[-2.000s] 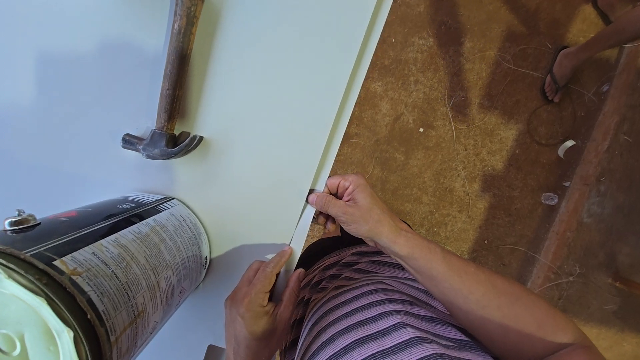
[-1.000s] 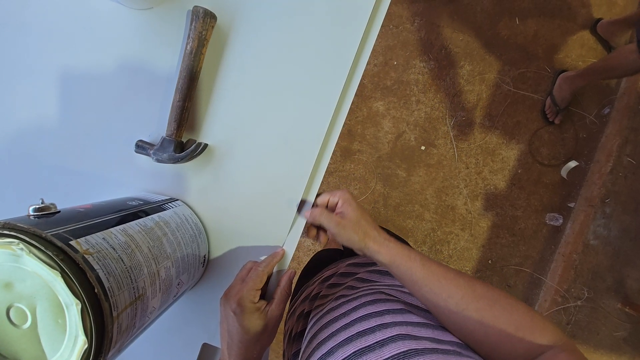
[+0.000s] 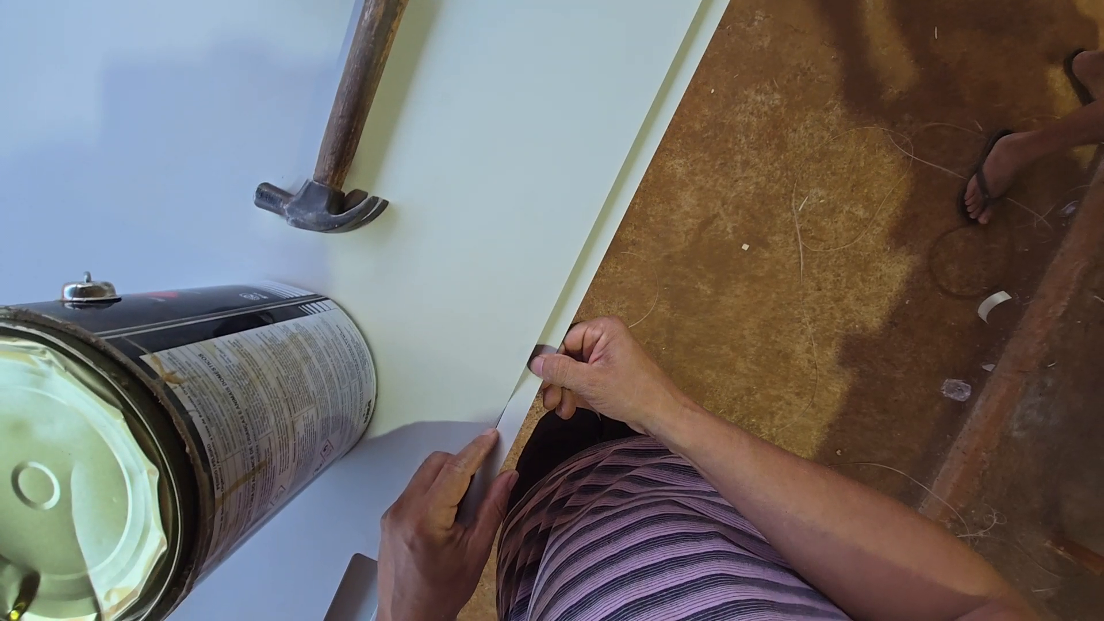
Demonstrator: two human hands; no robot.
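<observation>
A pale strip [image 3: 638, 177] runs along the edge of a white panel [image 3: 483, 198]. My right hand [image 3: 604, 371] pinches a small dark piece [image 3: 542, 352] between thumb and fingers at that edge; what the piece is cannot be told. Lower down, my left hand [image 3: 448, 517] has its index fingertip on the panel's edge and its thumb on the outer side, around the strip's lower part. Whether it grips the strip firmly is hard to tell. A claw hammer [image 3: 323, 203] with a wooden handle lies on the panel, up and left of both hands.
At the lower left a metal can [image 3: 276, 405] with a printed label lies on its side. A grey flat object [image 3: 355, 586] shows at the bottom edge. Beyond the panel is a stained floor [image 3: 733, 259] with scraps and thin strands; a person's sandalled foot [image 3: 992, 172] stands at the right.
My right hand, with the small dark piece, has shifted slightly along the edge and was blurred one second ago. My left hand has stayed near the same part of the edge.
</observation>
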